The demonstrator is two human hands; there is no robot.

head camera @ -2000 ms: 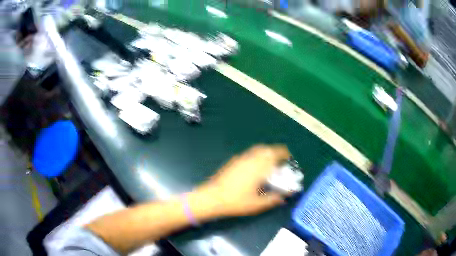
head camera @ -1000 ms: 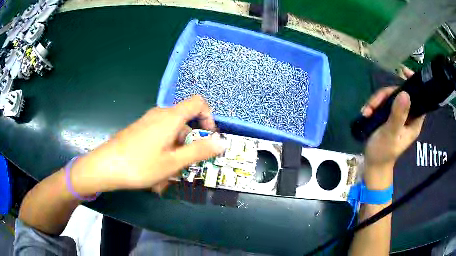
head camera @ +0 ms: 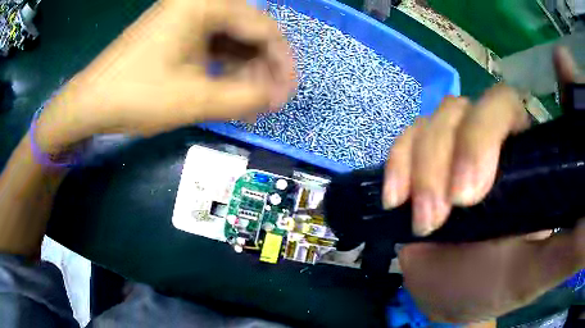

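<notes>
The green circuit board (head camera: 249,206), with a yellow block, and the brass contacts in white plastic (head camera: 311,221) lie on the pale fixture (head camera: 197,189). My right hand (head camera: 452,150) grips the black electric screwdriver (head camera: 507,192). Its front end is over the right side of the contacts and hides the tip and that part of the fixture. My left hand (head camera: 170,70) is blurred, above the left side of the blue screw bin (head camera: 448,80), with fingers curled. I cannot tell whether it holds anything. Silver screws (head camera: 349,93) fill the bin.
White and metallic units (head camera: 16,25) are heaped at the far upper left. A green strip (head camera: 487,22) with a pale border lies at the upper right. The bin stands directly behind the fixture. A blue wrist strap (head camera: 404,311) shows at the bottom right.
My left hand has left the circuit board and moved up and left to the bin. My right hand has brought the screwdriver left over the contacts. The view has shifted closer.
</notes>
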